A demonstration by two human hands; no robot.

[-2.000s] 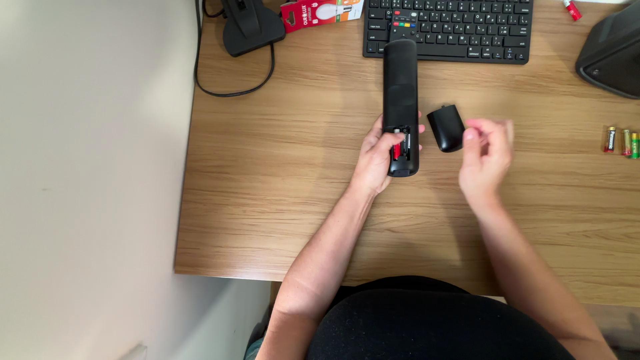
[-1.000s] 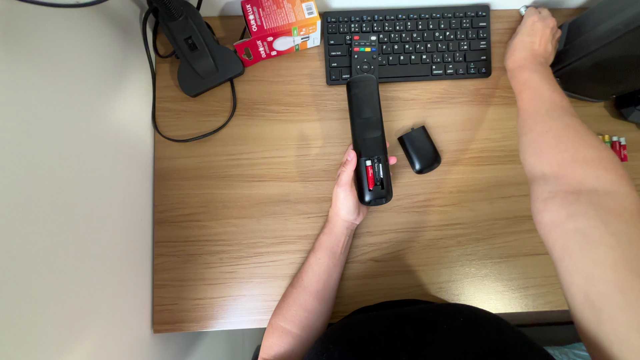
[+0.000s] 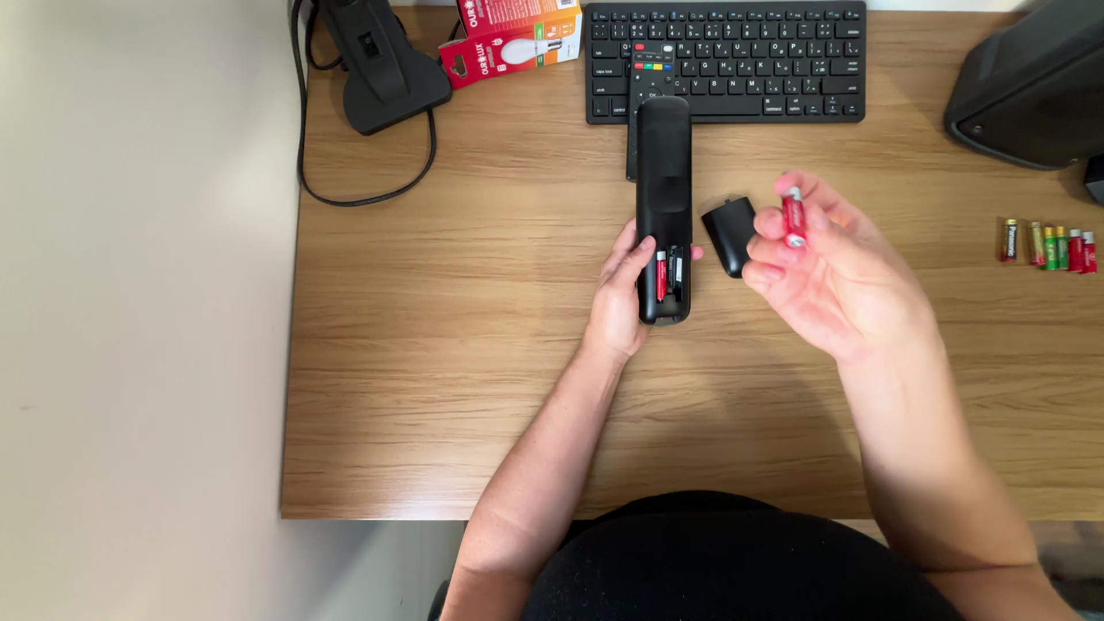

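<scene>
My left hand (image 3: 623, 289) holds a black remote control (image 3: 665, 185), back side up, with its battery compartment uncovered. One red battery (image 3: 661, 276) lies in the left slot; the slot beside it shows no battery. My right hand (image 3: 841, 272) is raised to the right of the remote, with another red battery (image 3: 793, 217) between its fingertips. Between the remote and my right hand lies the black battery cover (image 3: 730, 235) on the wooden desk. A second remote control (image 3: 653, 73) rests on the keyboard, partly hidden under the held one.
A black keyboard (image 3: 733, 105) spans the desk's back. To its left are a red light bulb package (image 3: 517, 52), a black stand (image 3: 379, 78) and a looped cable (image 3: 362, 203). At the right stand a black speaker (image 3: 1026, 95) and a row of several batteries (image 3: 1050, 247).
My right hand has come back from the far right, beside the speaker, and now holds a red battery. My left hand keeps hold of the remote.
</scene>
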